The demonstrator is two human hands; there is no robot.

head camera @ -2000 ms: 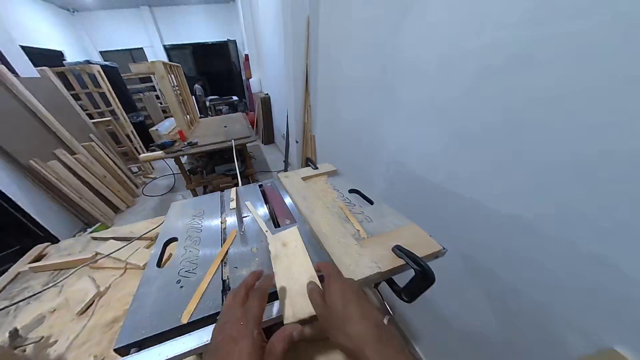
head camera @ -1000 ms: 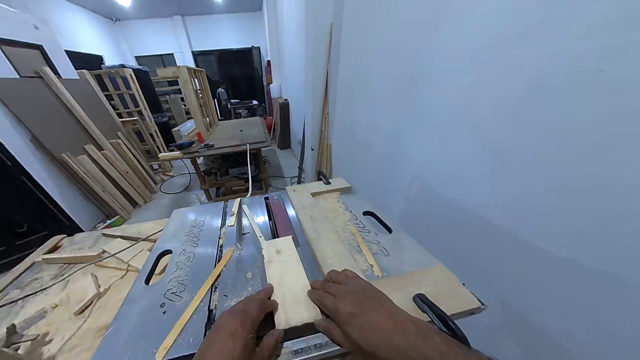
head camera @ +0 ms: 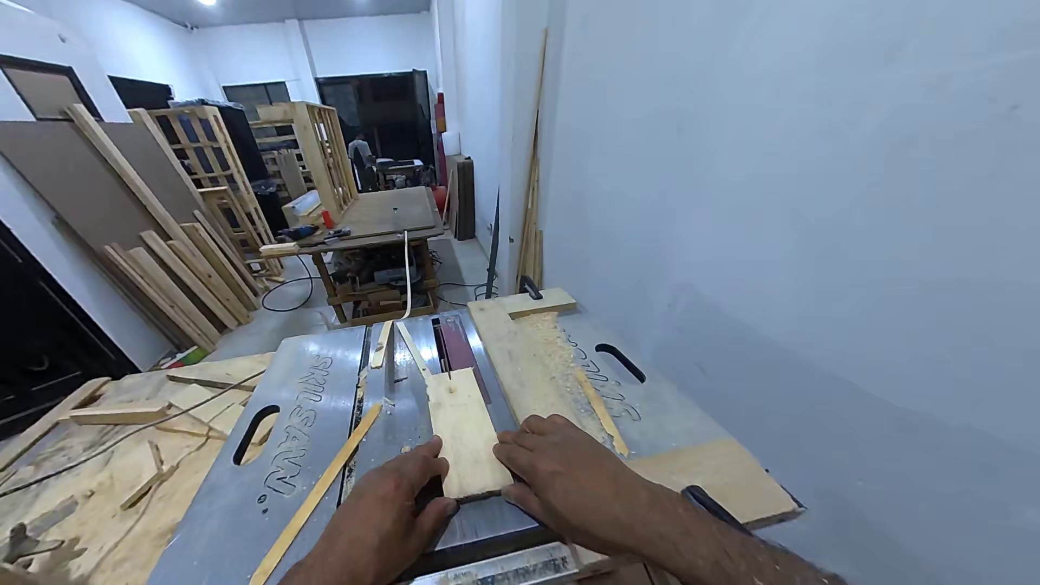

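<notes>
A short pale wood board [head camera: 465, 431] lies flat on the metal top of a Skilsaw table saw [head camera: 305, 406], its far end at the blade slot. My left hand [head camera: 386, 508] grips its near left edge with thumb and fingers. On the opposite edge my right hand [head camera: 561, 471] presses with its fingers. The red throat plate [head camera: 460, 349] lies just beyond the board. A wooden fence board [head camera: 528, 366] runs along the right side, held by a black clamp [head camera: 530, 288] at its far end. A thin wood strip [head camera: 321, 491] lies left of my left hand.
Sawdust [head camera: 546, 333] and an offcut strip [head camera: 603, 414] rest on the fence board. Scrap wood [head camera: 122, 413] covers a plywood surface at left. Beyond stands a worktable [head camera: 390, 213] with tools; a person [head camera: 360, 154] is far back. A wall borders the right.
Compared with the earlier frames, both hands remain on the board's near end, and the right hand now lies along its right edge. The view has shifted.
</notes>
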